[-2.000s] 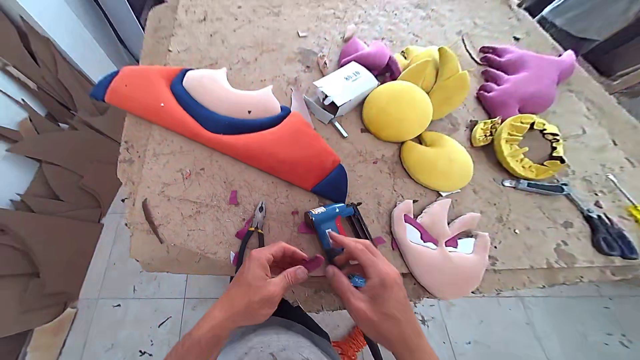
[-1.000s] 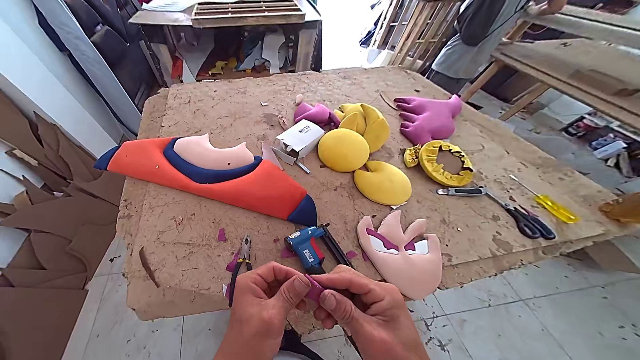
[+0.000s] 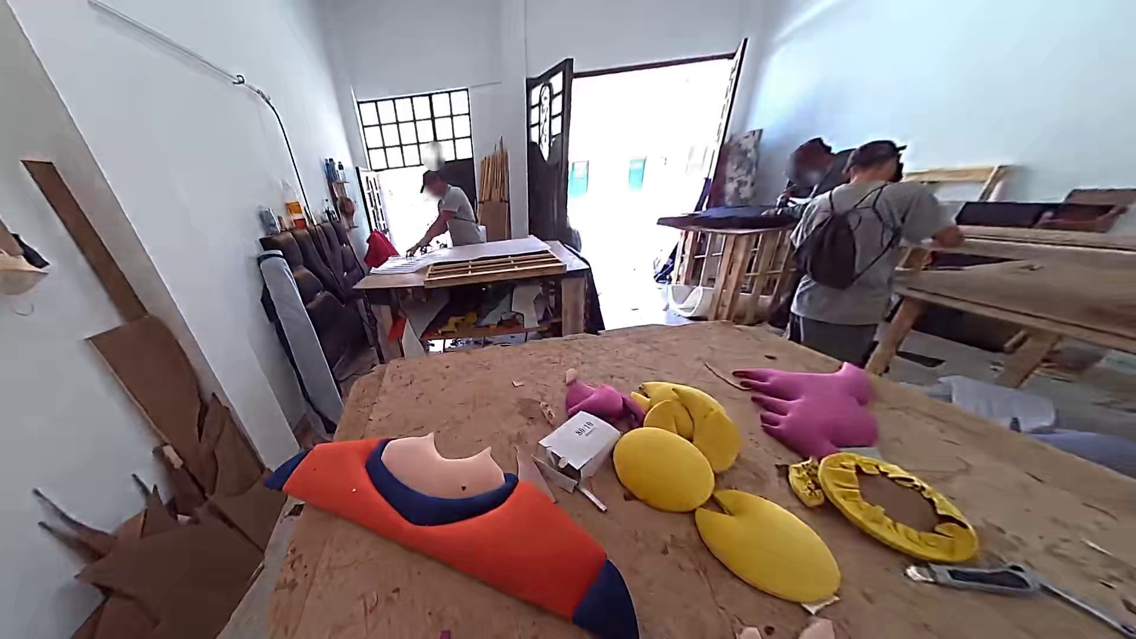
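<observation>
Neither of my hands shows in the head view now; what they hold is hidden. On the worktable (image 3: 426, 390) lies a long orange and blue upholstered piece (image 3: 479, 541) with a light pink insert (image 3: 444, 470). To its right are a small white cardboard box (image 3: 579, 444), yellow padded pieces (image 3: 664, 470), a notched yellow oval piece (image 3: 768, 546) and a small magenta padded piece (image 3: 596, 399). Farther right lie a magenta padded hand shape (image 3: 818, 410) and a yellow fabric-wrapped ring (image 3: 963, 541). A utility knife (image 3: 981, 579) rests near the lower right.
Brown sheet offcuts (image 3: 177, 550) lean and lie left of the table. A person (image 3: 454, 213) bends over another table (image 3: 568, 266) behind. At the right, a person with a backpack (image 3: 848, 240) and another person (image 3: 809, 169) stand by wooden workbenches (image 3: 1029, 293).
The view has swung up strongly, toward the room. Both hands, which held a small magenta piece between their fingers, have left the picture, as have the blue staple gun and the pliers.
</observation>
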